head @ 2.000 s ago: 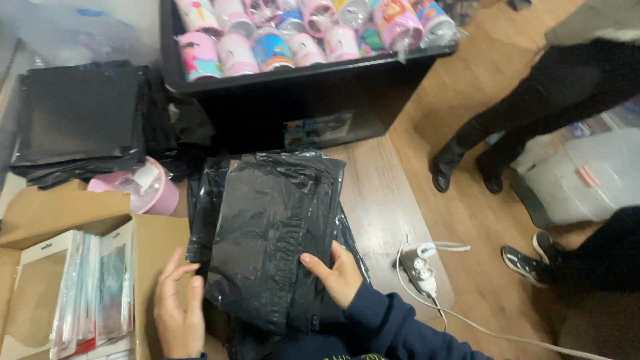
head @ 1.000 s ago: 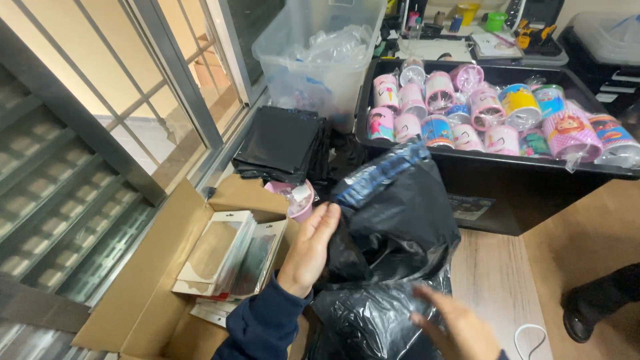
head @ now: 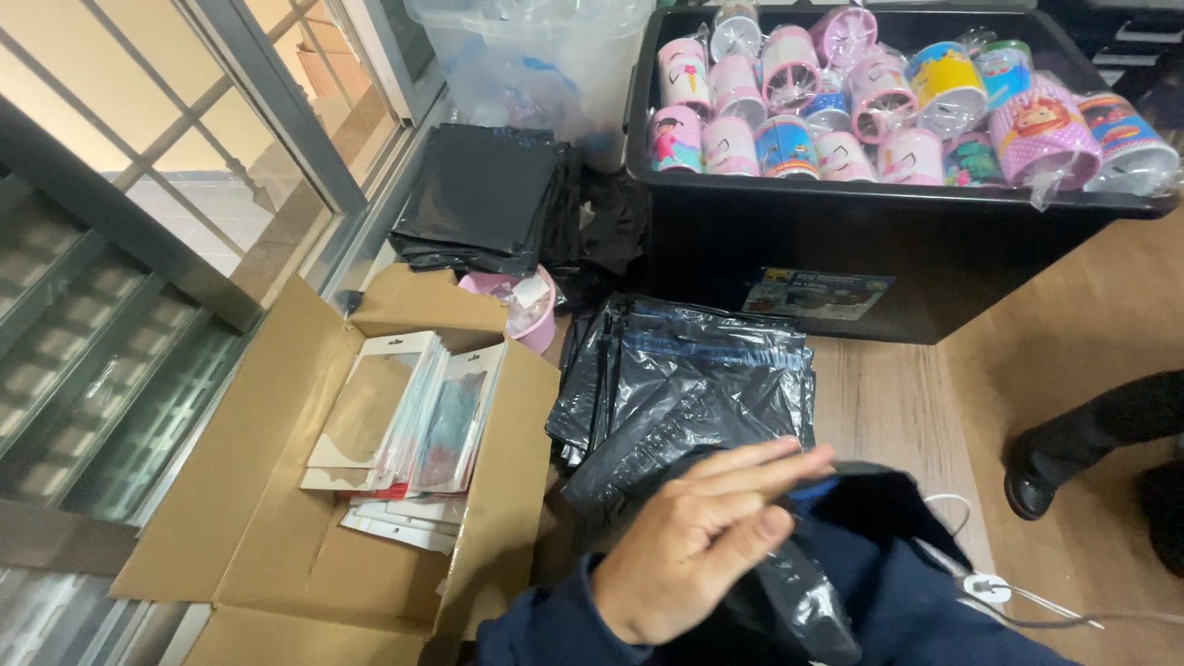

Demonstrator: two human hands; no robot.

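My left hand [head: 708,541] reaches in from the bottom with its fingers extended and its thumb apart. Its fingertips lie over the rim of a black plastic bag [head: 805,583] whose mouth gapes near my body. A navy sleeve [head: 911,573] is seen at that bag's mouth, but my right hand is hidden. Just beyond my left hand lies a pile of glossy black plastic bags [head: 703,379] on the floor.
A cardboard box [head: 277,518] with flat hanging packs [head: 384,407] stands left. Behind are stacked black bags [head: 476,190], a pink container [head: 532,319], a clear bin [head: 536,74] and a black tub [head: 832,222] of wrapped cups. A power strip [head: 985,587] and a person's shoe [head: 1031,486] are right.
The black bag that my left hand held up a second ago is now lower and closer to my body. My right hand has gone out of sight.
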